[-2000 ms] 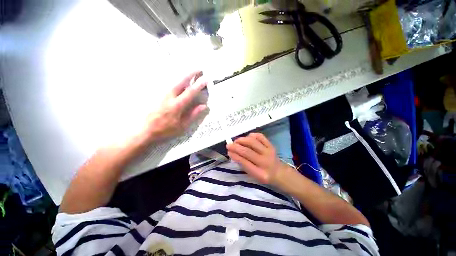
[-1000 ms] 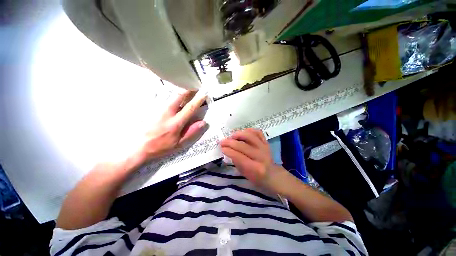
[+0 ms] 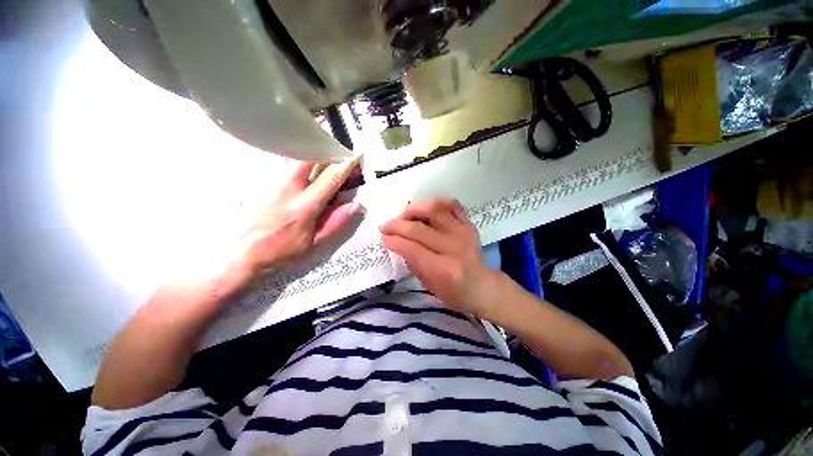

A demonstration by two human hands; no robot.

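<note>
The cream-white sewing machine head [image 3: 258, 80] stands over the bright table, its needle area just beyond my left fingertips. My left hand [image 3: 299, 218] lies on the table with its fingers at the needle; a small dark piece [image 3: 354, 178] shows at the fingertips. My right hand [image 3: 439, 249] is nearer the table's front edge, its fingertips closed on a narrow white tape [image 3: 393, 262] that is hard to see against the white table. The tape's far end is lost in glare.
Black scissors [image 3: 563, 109] lie right of the needle. A yellow box [image 3: 691, 96] with clear plastic bags sits at the right end. A printed ruler [image 3: 557, 189] runs along the table's front edge. A blue crate [image 3: 693, 240] holds black garment pieces [image 3: 615, 298] beside my lap.
The view has shifted, so more of the machine head shows. My right hand has moved up from the table edge towards the needle. My left hand stays by the needle.
</note>
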